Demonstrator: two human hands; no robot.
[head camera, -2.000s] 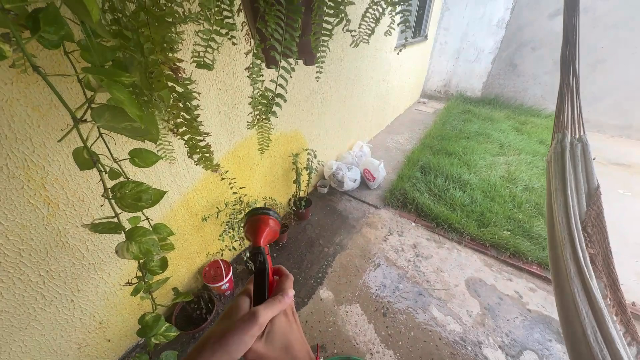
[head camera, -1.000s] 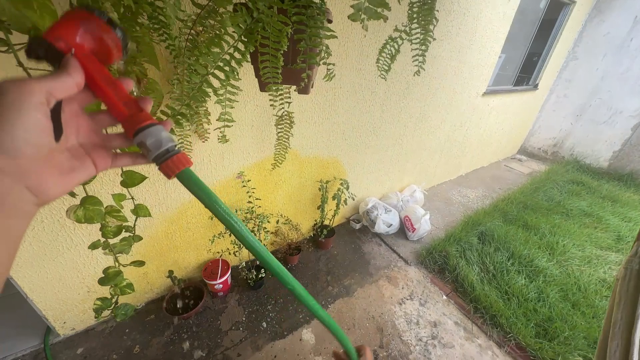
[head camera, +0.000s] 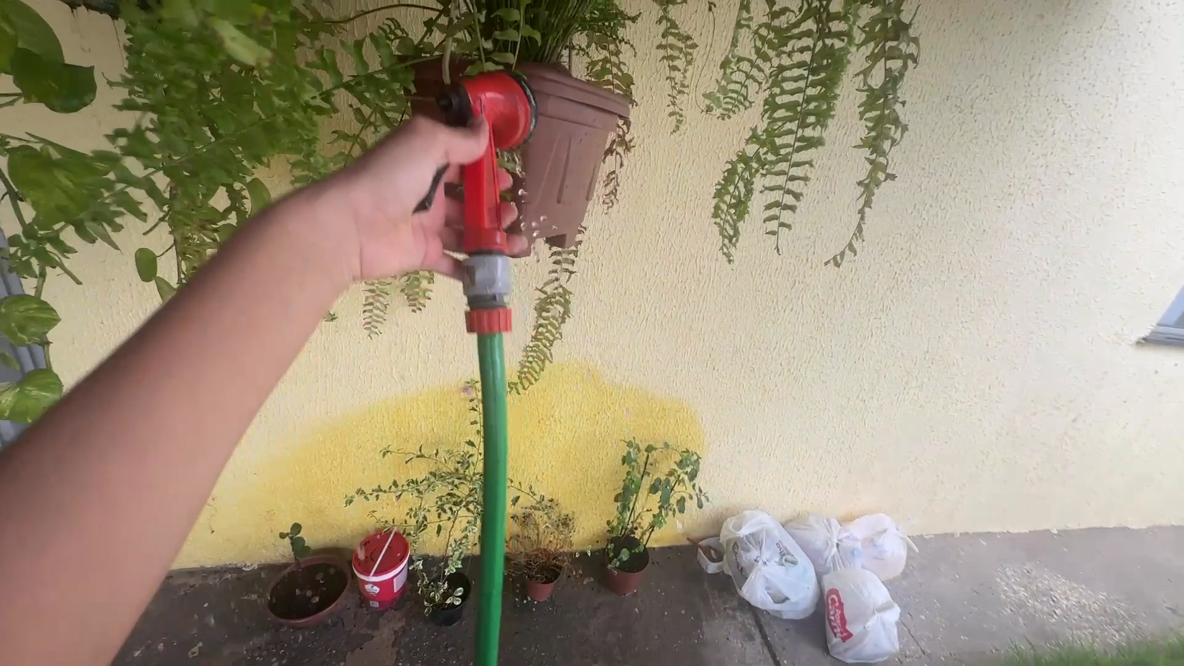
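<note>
My left hand (head camera: 416, 199) is raised at the upper left, holding a red hose spray nozzle (head camera: 483, 176) by its handle, thumb near the head and fingers behind. A grey connector and red collar join it to a green garden hose (head camera: 493, 462), which hangs straight down out of view. The nozzle's head is in front of a brown hanging planter (head camera: 573, 139) with ferns, and faces right. Whether the black trigger is pressed is not clear. My right hand is out of view.
Along the yellow wall's foot stand a round plant pot (head camera: 310, 592), a red bucket (head camera: 381, 569), several small potted plants (head camera: 626, 575) and tied white plastic bags (head camera: 770, 566). Fern fronds (head camera: 786, 120) and leafy vines (head camera: 32, 319) hang above. Grass edges the lower right.
The nozzle was low over the ground two seconds ago, then raised at the upper left. It is now upright before the hanging planter. The view has swung toward the wall.
</note>
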